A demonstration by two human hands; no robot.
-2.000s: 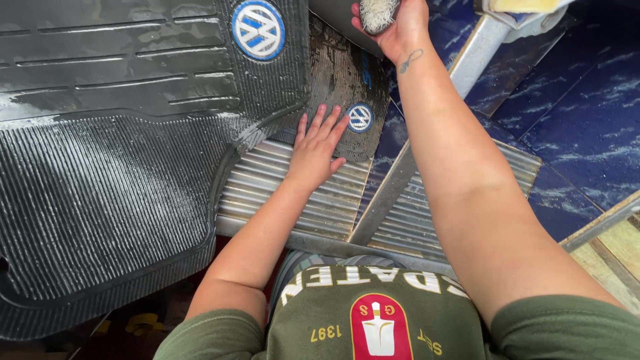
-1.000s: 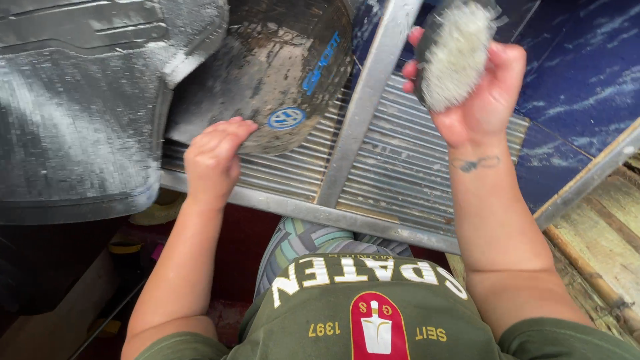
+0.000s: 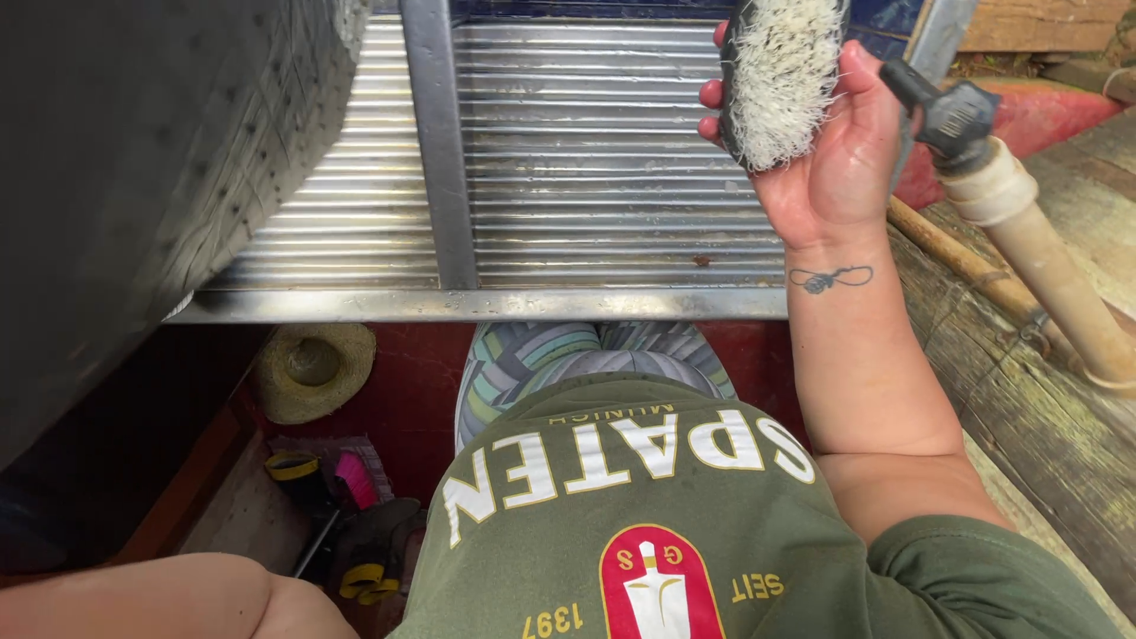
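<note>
My right hand [image 3: 825,151] holds a scrub brush [image 3: 785,84] with a dark body, its pale, worn bristles turned up towards me. It is above the right part of a ribbed metal washboard [image 3: 612,177] with a metal frame. My left hand is out of view; only part of that arm shows at the bottom left. A dark rubber car mat [image 3: 160,177] fills the upper left, close to the camera, and hides the washboard's left part. Whether my left hand touches it cannot be seen.
A black tap [image 3: 954,120] on a pale plastic pipe [image 3: 1056,257] stands just right of my right hand, beside weathered wooden beams [image 3: 1021,382]. A straw hat [image 3: 315,368] and yellow-trimmed rubber boots [image 3: 297,466] lie below at the left.
The smaller mat with a blue-and-white badge, under my left hand earlier, no longer shows on the washboard. My left hand has left the view. The brush stays in my right hand. The view has shifted.
</note>
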